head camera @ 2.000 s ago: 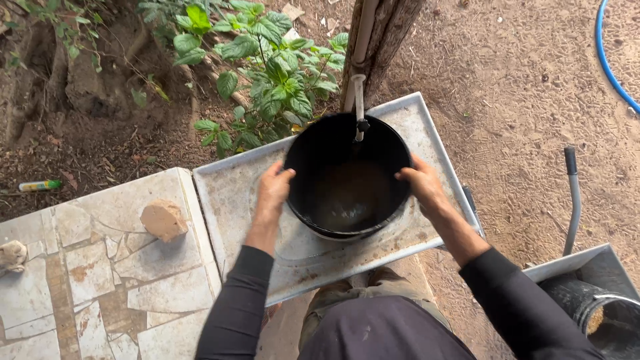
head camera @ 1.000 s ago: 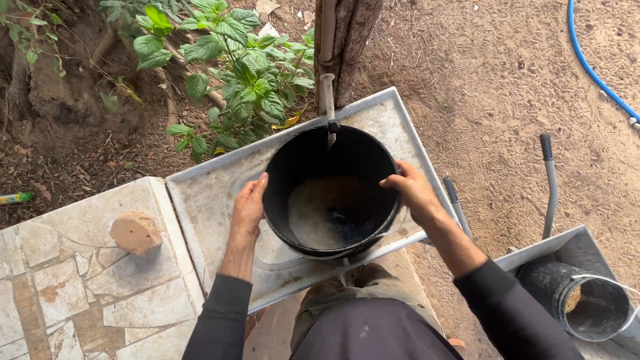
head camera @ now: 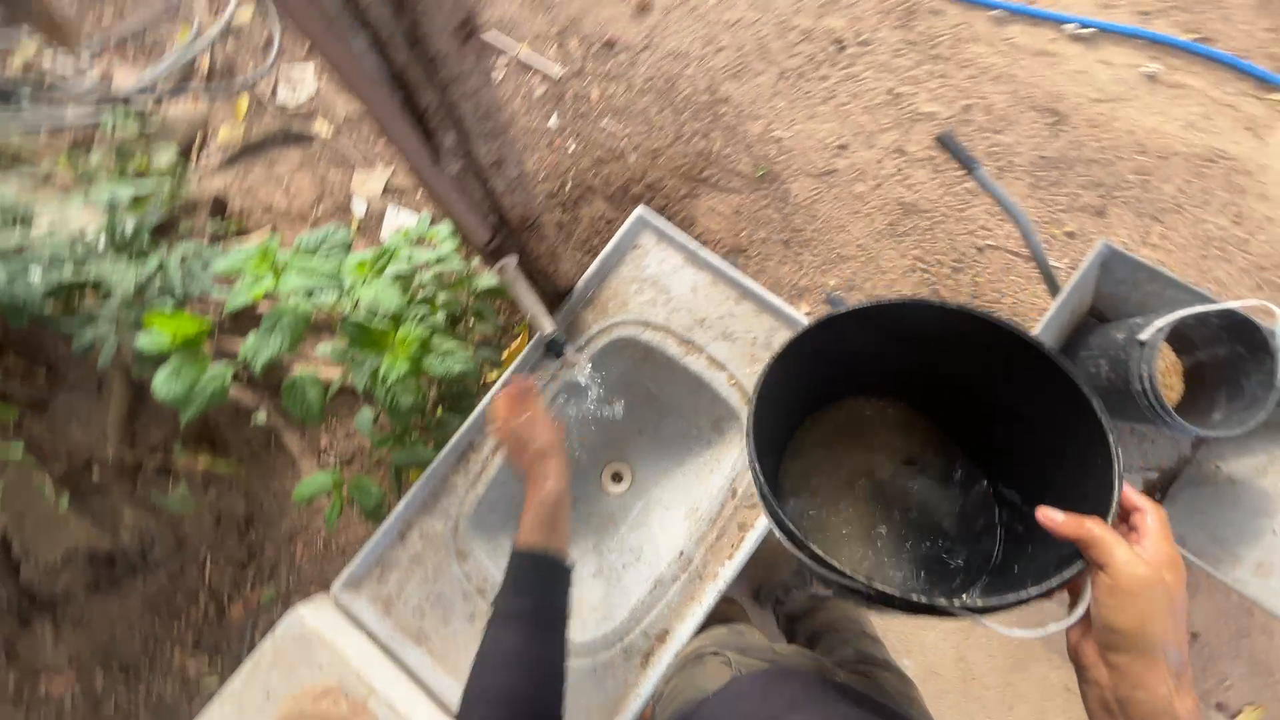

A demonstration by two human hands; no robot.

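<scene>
My right hand (head camera: 1125, 575) grips the rim of a black plastic bucket (head camera: 935, 460) with its thumb over the edge. Some cloudy water lies in the bottom of the bucket, and its white handle hangs below the rim by my fingers. The bucket is off to the right of the sink basin (head camera: 660, 520). Beside the tap (head camera: 550, 340), over the basin's upper left edge, is my left hand (head camera: 527, 425), blurred; whether it touches anything cannot be told. Water splashes from the tap into the basin, whose drain (head camera: 616, 477) is uncovered.
At the right, a grey container (head camera: 1100, 275) holds a smaller dark bucket (head camera: 1110, 375) with grainy tan material inside. A grey-handled bar (head camera: 1000, 200) stands behind it. Leafy plants (head camera: 370, 340) and a wooden post (head camera: 420, 140) are at the left. A blue hose (head camera: 1130, 35) crosses the ground.
The bucket has moved from under the tap to the right, off the basin. My left hand has let go of its rim and is by the tap. The view has shifted and turned.
</scene>
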